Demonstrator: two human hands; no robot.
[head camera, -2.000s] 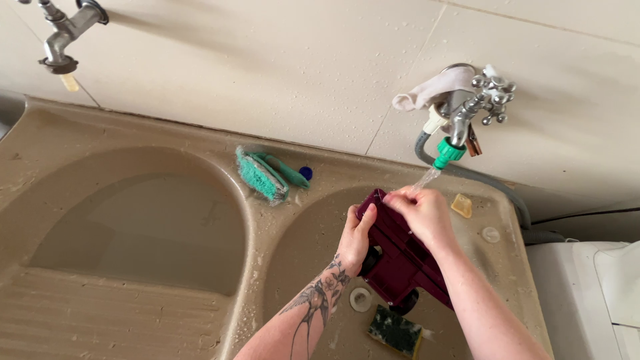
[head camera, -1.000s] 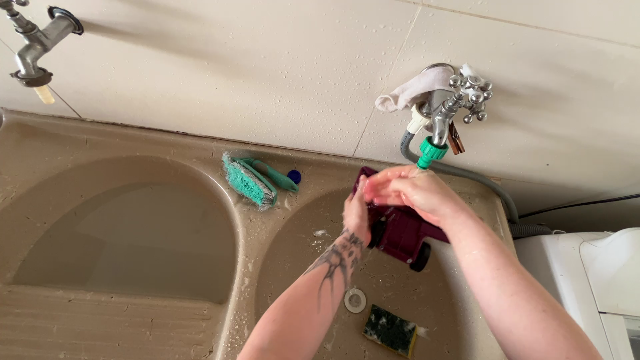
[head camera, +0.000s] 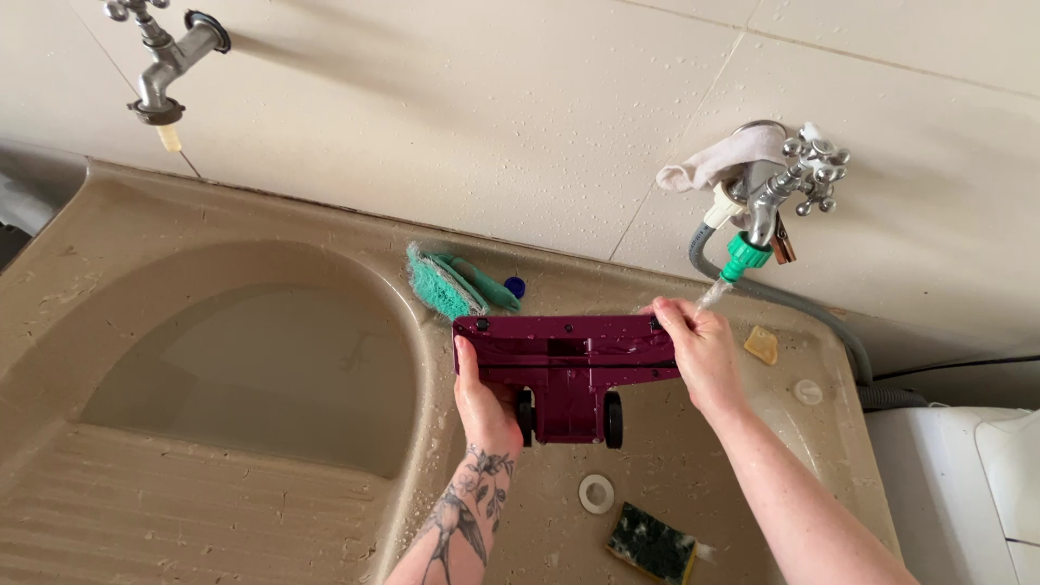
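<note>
A wet maroon plastic vacuum cleaner floor head (head camera: 569, 349) with two black wheels is held level over the right basin, its wheeled side facing me. My left hand (head camera: 485, 394) grips its left end, thumb on the near face. At the right end, my right hand (head camera: 699, 349) pinches the upper corner. Water runs from the green hose connector (head camera: 745, 256) on the metal tap (head camera: 768, 207) and falls just behind my right fingers. Below in the basin lie a green and yellow scouring sponge (head camera: 652, 543) and a white drain ring (head camera: 596, 494).
The brown double sink (head camera: 195, 479) holds cloudy water (head camera: 268, 374) in its left basin. Behind the floor head lie a teal scrubbing pad (head camera: 443, 284) and a blue cap (head camera: 514, 287). Yellowish soap (head camera: 761, 345) rests right of my right hand. A second tap (head camera: 166, 69) juts out at left.
The floor head was slanted between close-together hands; it is now level, turned with its wheels toward me. My left hand has moved to its left end, and the hands are wider apart.
</note>
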